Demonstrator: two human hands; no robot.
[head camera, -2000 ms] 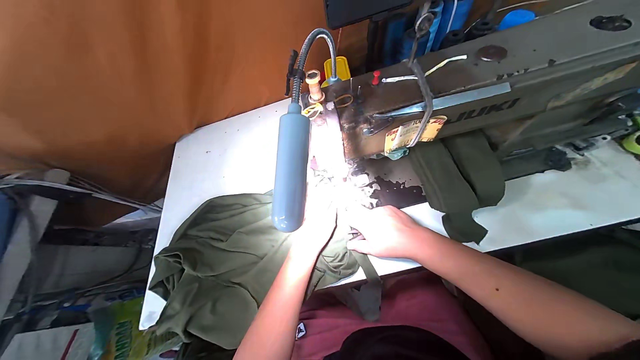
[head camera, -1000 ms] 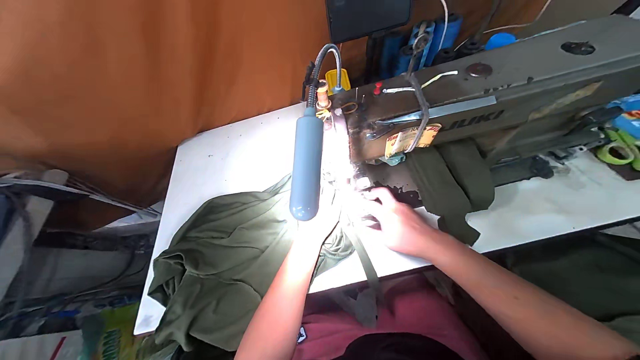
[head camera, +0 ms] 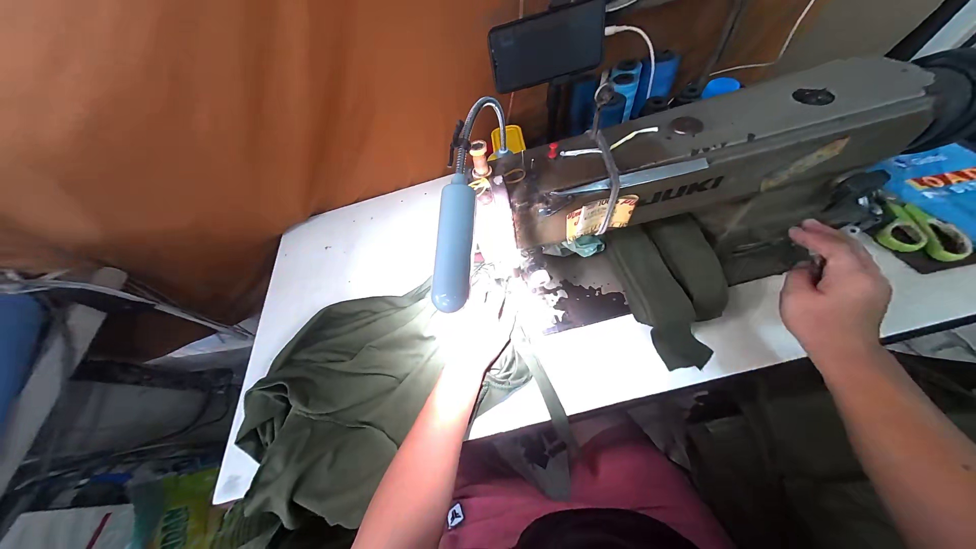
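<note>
A Juki sewing machine (head camera: 732, 160) stands on a white table, its needle area washed out by a bright lamp. My left hand (head camera: 476, 324) rests on dark green fabric (head camera: 351, 374) beside the needle area; glare hides its fingers and their hold. A narrow green strip (head camera: 547, 389) hangs from the fabric over the table's front edge. My right hand (head camera: 835, 293), fingers curled, is near the base of the machine at the right, and whether it holds something small cannot be told. Folded green cloth pieces (head camera: 671, 282) lie under the machine arm, between my hands.
The grey-blue lamp (head camera: 454, 244) hangs on a bent neck over my left hand. Green-handled scissors (head camera: 923, 232) lie at the right beside a blue package (head camera: 942, 183). A dark phone-like screen (head camera: 547, 44) and blue thread spools (head camera: 629, 88) are behind the machine.
My right hand has left the needle area and moved right, past the folded cloth, to near the scissors. My left hand has stayed by the needle area on the fabric.
</note>
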